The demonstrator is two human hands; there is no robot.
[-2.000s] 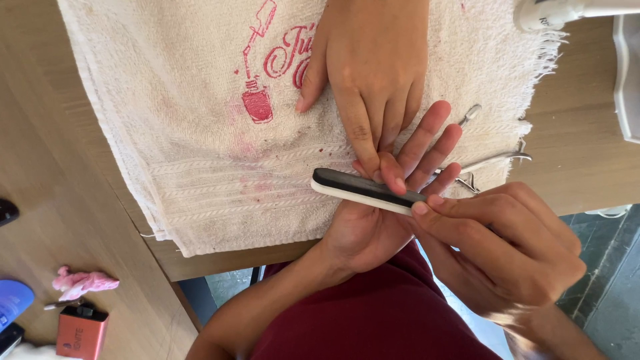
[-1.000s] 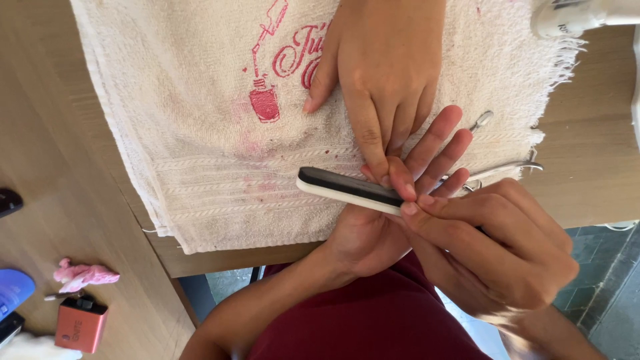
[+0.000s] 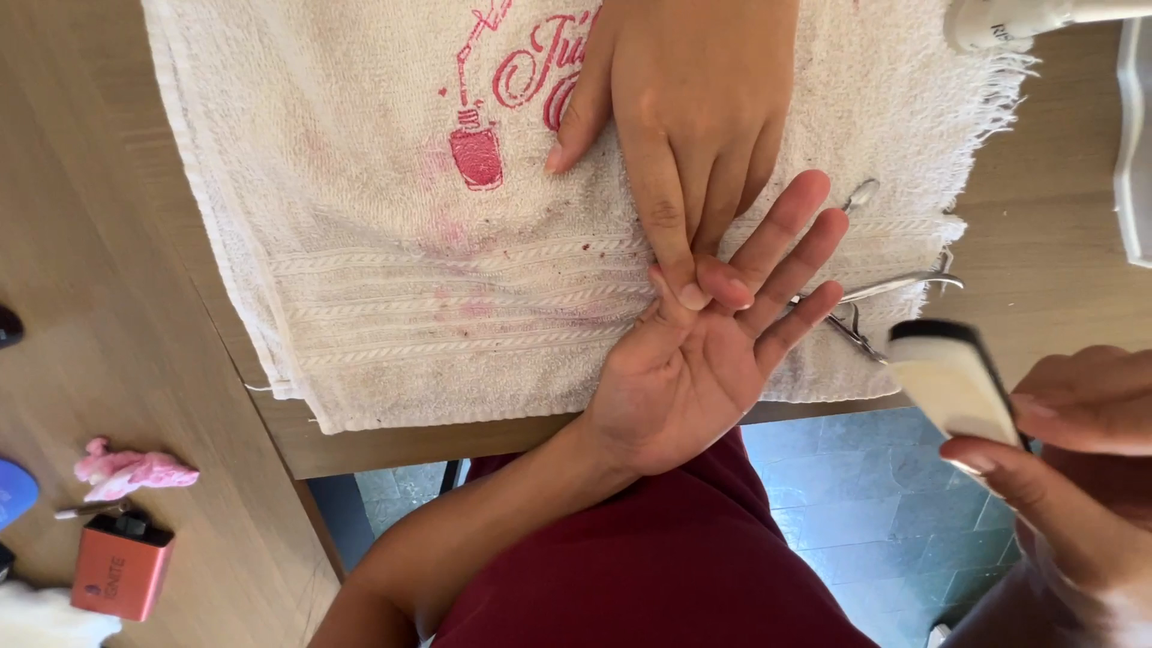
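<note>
My left hand [image 3: 688, 378] lies palm up at the towel's near edge, its thumb and index finger closed around a fingertip of another person's hand [image 3: 697, 117]; the other fingers are spread. That person's hand reaches down from the top, back upward, over a cream towel [image 3: 378, 207] with a pink nail-polish print. At the right, my right hand [image 3: 1062, 468] holds a nail file [image 3: 954, 387], black on one side and whitish on the other, between thumb and fingers, apart from the nails. Metal cuticle nippers [image 3: 855, 328] and a metal tool with a spoon-shaped end [image 3: 862, 193] lie right of my left hand.
A white bottle [image 3: 990, 22] lies at the top right, near the edge of a clear tray [image 3: 1136, 144]. On the wood at lower left are a red box-shaped device [image 3: 121, 567], a pink cloth item [image 3: 135, 472], a blue object [image 3: 13, 490] and white fluffy material [image 3: 49, 616].
My right hand has moved away to the right with the file, which earlier lay across the held fingertip, and the file is now turned. My left hand keeps its hold.
</note>
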